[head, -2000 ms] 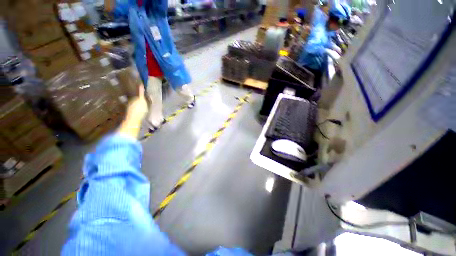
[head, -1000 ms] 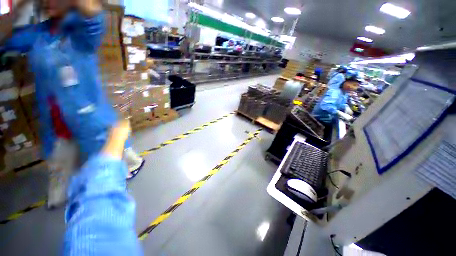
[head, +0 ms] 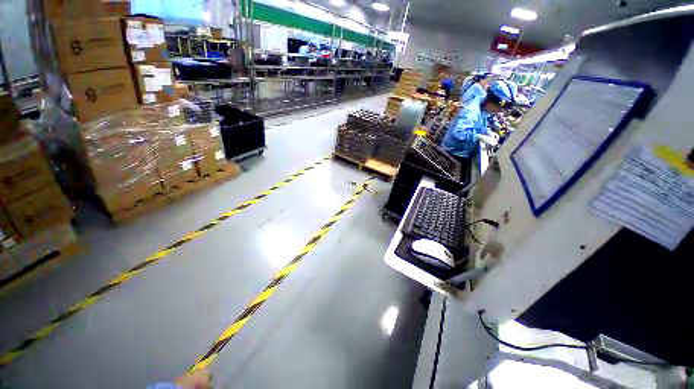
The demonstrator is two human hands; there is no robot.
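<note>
My left hand [head: 198,378] is bare and only just shows at the bottom edge, cut off and blurred, with a bit of blue sleeve. Its fingers cannot be made out. It is far below and left of the side shelf. My right hand is out of the picture. A black keyboard [head: 437,216] and a white mouse [head: 432,252] lie on the white-edged side shelf [head: 397,241], which is fixed to the large light-coloured machine [head: 525,262].
Yellow-black tape [head: 283,271] marks the floor aisle. Wrapped cartons [head: 137,152] stand on a pallet at left, near a black wheeled bin [head: 242,134]. Grey stacks [head: 373,140] stand ahead. A person in a blue smock [head: 466,128] works beyond the shelf. A blue-framed sheet [head: 574,137] hangs on the machine.
My left arm, earlier stretched forward over the aisle, has dropped to the bottom edge. The person in a blue coat at left is out of view.
</note>
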